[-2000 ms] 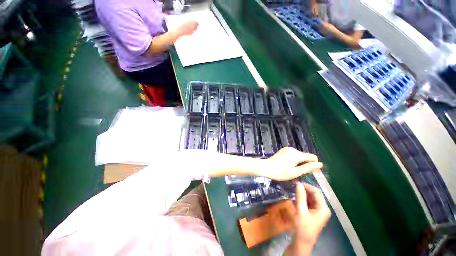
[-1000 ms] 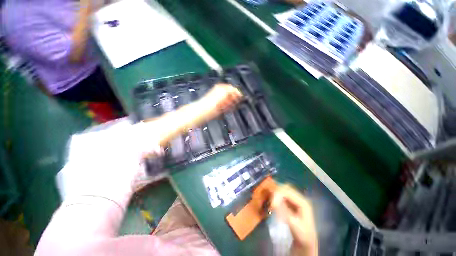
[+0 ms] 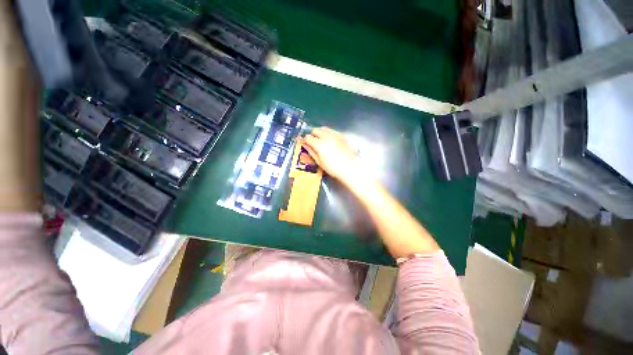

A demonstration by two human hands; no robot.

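The orange holding fixture (image 3: 300, 194) lies on the green bench mat, its recess showing. My right hand (image 3: 330, 149) rests over its upper end, fingertips down beside a small dark patch; I cannot tell if they hold anything. A clear adhesive sheet (image 3: 260, 163) with dark and whitish rectangles lies left of the fixture. The tray of black housings (image 3: 149, 142) fills the upper left. My left forearm rises along the left edge; the hand is cut off by the picture's edge. A blurred dark oblong (image 3: 80, 52) is above the tray; what it is and what bears it are unclear.
Shiny clear film (image 3: 361, 149) lies right of my right hand. A black ridged block (image 3: 453, 145) stands at the bench's right edge. Stacked wrapped trays (image 3: 541, 118) are beyond it. A beige board (image 3: 496, 295) is below right. White sheets (image 3: 104, 277) lie below the tray.
The view has turned right, so tray and fixture appear further left. My left hand has gone from over the tray out of the picture. My right hand now lies over the fixture's upper end.
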